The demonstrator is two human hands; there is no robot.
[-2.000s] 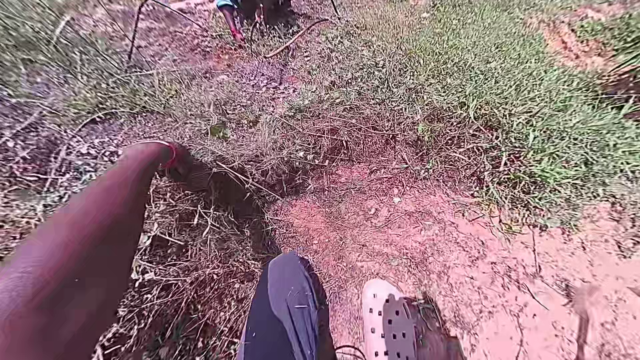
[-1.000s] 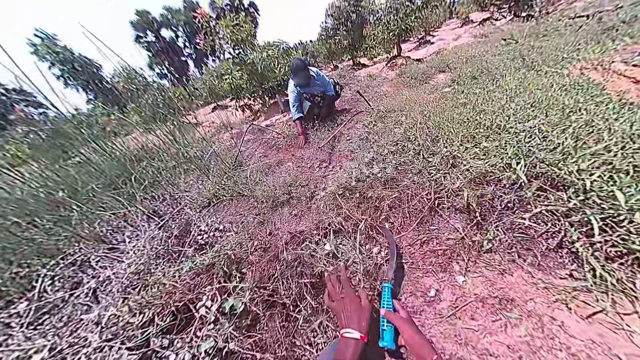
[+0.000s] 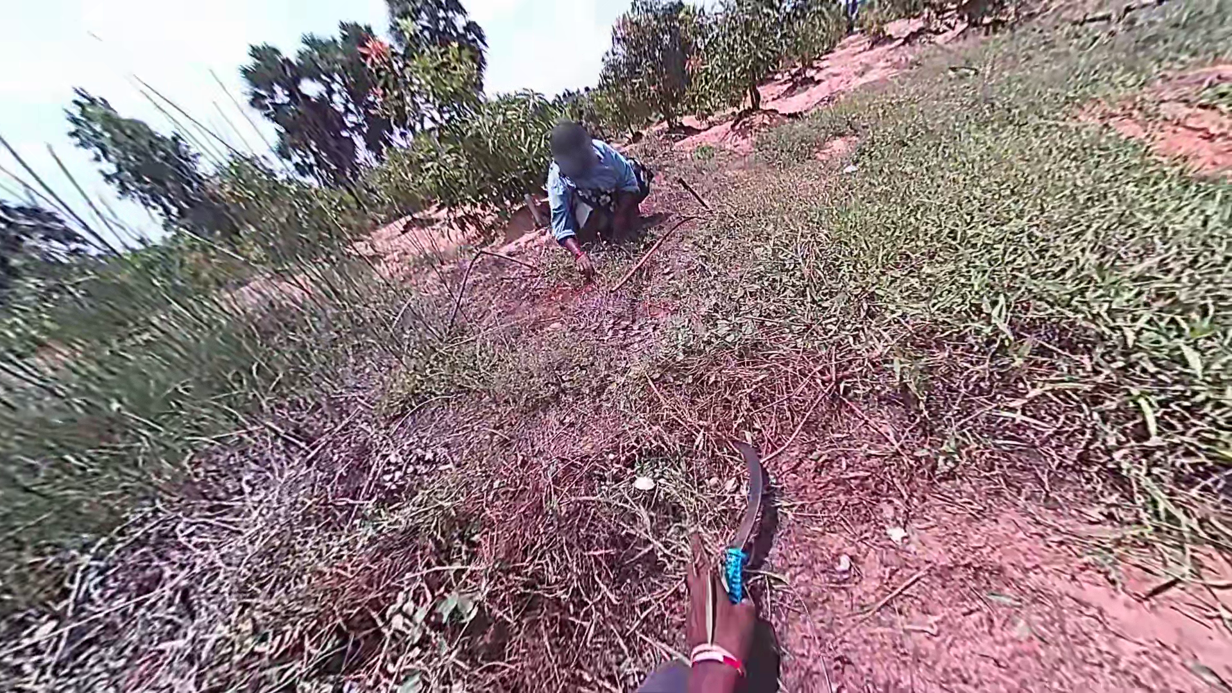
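My left hand (image 3: 717, 616), with white and red bands at the wrist, is low in the view, right of centre. It is at the turquoise handle of a sickle (image 3: 751, 500), the handle showing between its fingers and thumb side. The curved metal blade points up and away, over the edge between dry cut weeds (image 3: 539, 539) and bare reddish soil (image 3: 924, 597). A thin pale stem lies along the back of the hand. My right hand is not in view. Part of my dark-clothed leg (image 3: 664, 679) shows at the bottom edge.
Ahead, another person (image 3: 592, 188) in a blue shirt crouches and reaches to the ground, near a bent stick (image 3: 654, 252). Tall grass (image 3: 144, 385) stands on the left and low green grass (image 3: 1088, 289) covers the right. Bushes and trees (image 3: 491, 149) stand behind.
The sickle was in my right hand one second ago; now my left hand is on its handle and my right hand has left the view. The view has tilted up since the first frame.
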